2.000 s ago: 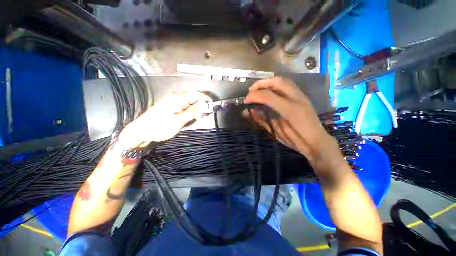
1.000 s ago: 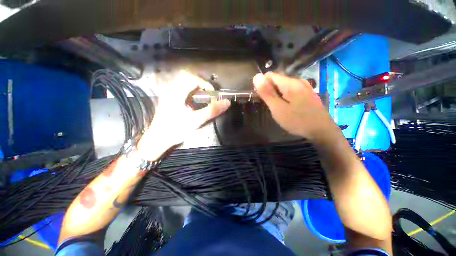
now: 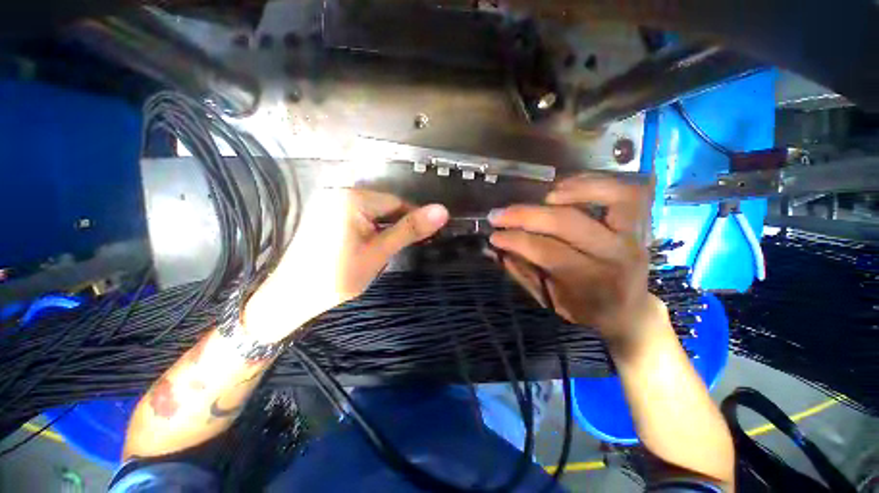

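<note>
My left hand and my right hand are close together over the grey metal plate. Their fingertips are at the two ends of a narrow metal bar, mostly hidden by the fingers. Thin black cables hang in loops from below my right hand towards my lap. A second silver bar with several small blocks along its near edge lies just beyond my hands, slightly slanted. Its blocks show no cables. The cable ends in the held bar are too dark to tell.
A thick black cable bundle crosses the bench below my hands. A cable coil lies at left on the plate. White-handled nippers are at right on a blue surface. A blue bucket is below right. Press metalwork stands ahead.
My hands were at the bar by the press edge a second ago; they have come back nearer to me. The bar with blocks now lies uncovered, slanted, and both hands are at the other bar.
</note>
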